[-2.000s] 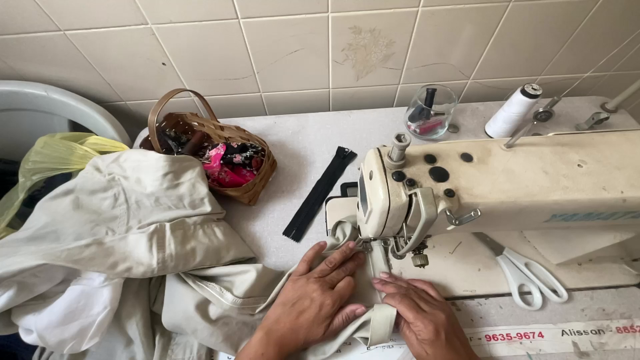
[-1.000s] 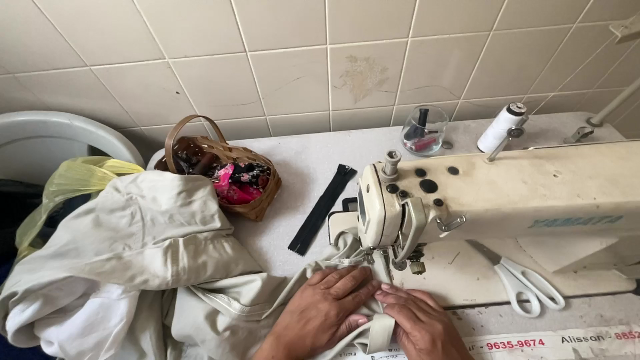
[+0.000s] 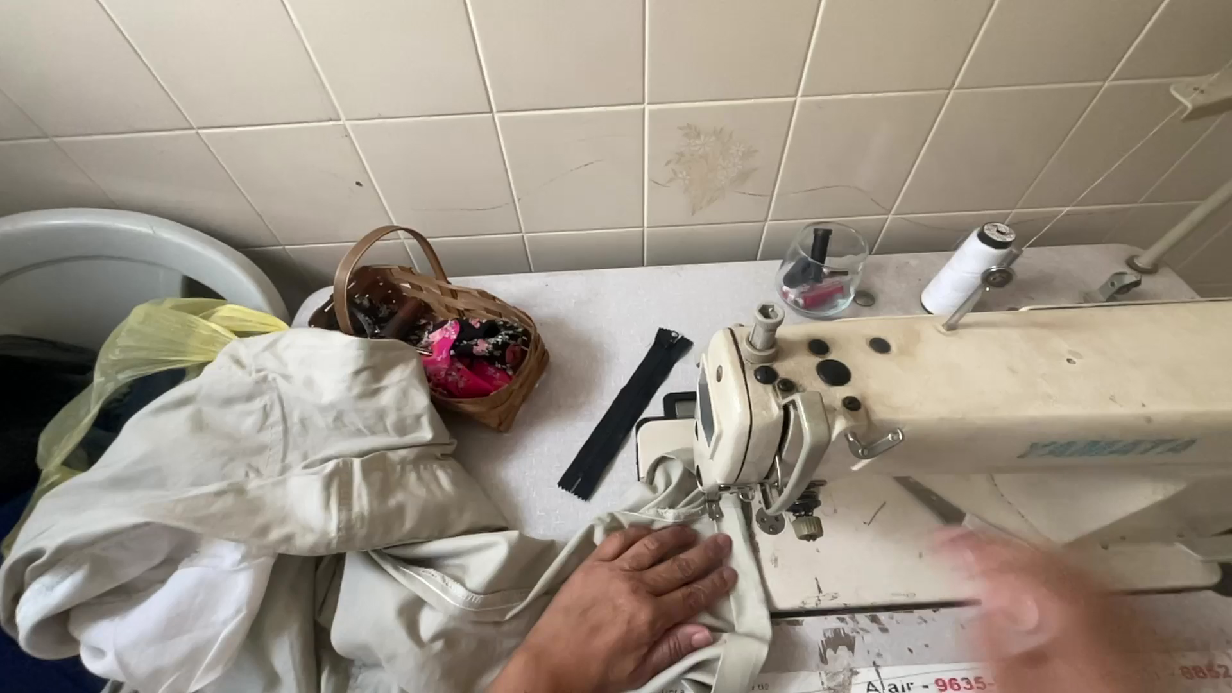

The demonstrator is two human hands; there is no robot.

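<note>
My left hand [image 3: 640, 602] lies flat on pale grey-beige cloth [image 3: 443, 606], its fingers just below the presser foot [image 3: 713, 508] of the Yamata sewing machine [image 3: 962, 385]. A narrow strip of the cloth runs from the foot down beside the fingers. My right hand [image 3: 1035, 602], blurred by motion, is at the lower right over the scissors [image 3: 938, 502]; their blade shows above it and the handles are hidden. Whether the hand grips them cannot be told. A black zipper [image 3: 626, 414] lies on the table, left of the machine head.
A wicker basket [image 3: 525, 390] with floral cloth stands at the back left. Behind the machine are a glass [image 3: 804, 289] holding small items and a white thread cone [image 3: 967, 268]. At far left is a grey tub [image 3: 144, 241] with a yellow bag [image 3: 125, 371]. A printed strip lies along the front edge.
My right hand has left the cloth by the presser foot and moved right to the scissors. My left hand has stayed on the cloth.
</note>
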